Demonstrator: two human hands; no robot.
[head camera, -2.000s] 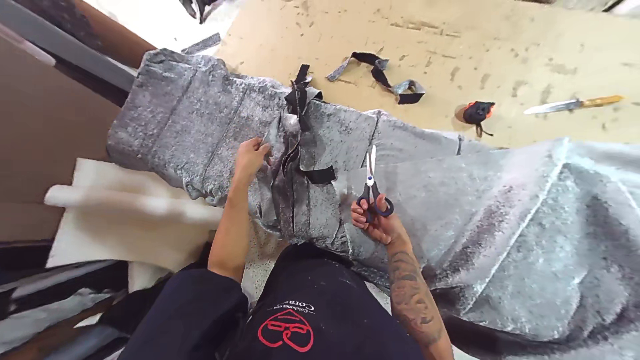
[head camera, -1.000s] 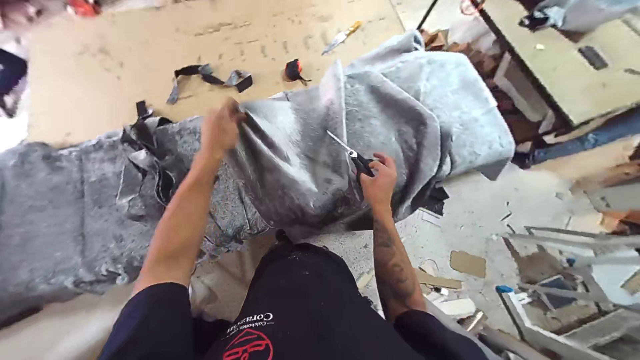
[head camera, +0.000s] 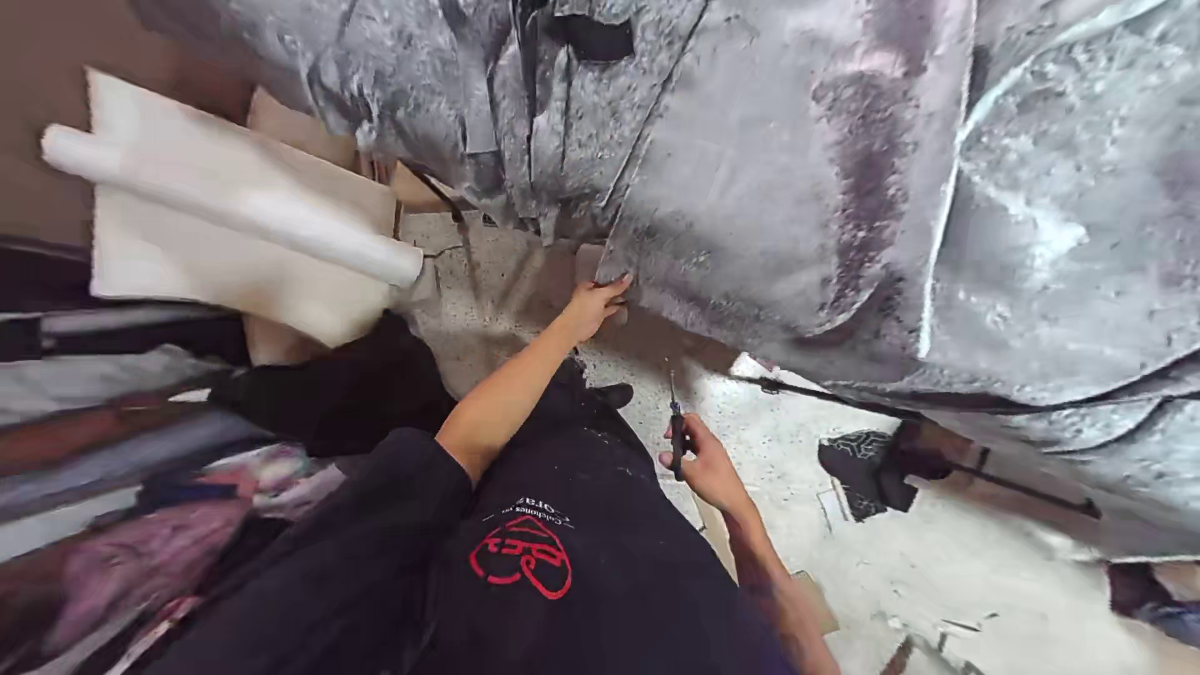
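A large sheet of grey velvety fabric (head camera: 750, 178) hangs over the table edge across the upper part of the view. My left hand (head camera: 597, 307) is at the fabric's lower edge, its thumb and forefinger close together on the corner there. Lower and to the right, my right hand (head camera: 698, 455) holds a pair of scissors (head camera: 676, 427) by the dark handles, blades pointing up and seen nearly edge-on. The scissors are apart from the fabric. A black strip (head camera: 600, 37) lies on the folded grey fabric at the top.
At left a white roll (head camera: 234, 211) rests on cream sheet material (head camera: 178, 272). Piled fabrics (head camera: 169, 525) fill the lower left. A black patterned scrap (head camera: 858, 469) lies on the pale floor (head camera: 937, 572) at right, by a dark bar (head camera: 1012, 487) under the fabric.
My left hand has gone from the top of the fabric to its near edge. The scissors, over the fabric before, are now above the floor in my right hand. The view has swung down and left.
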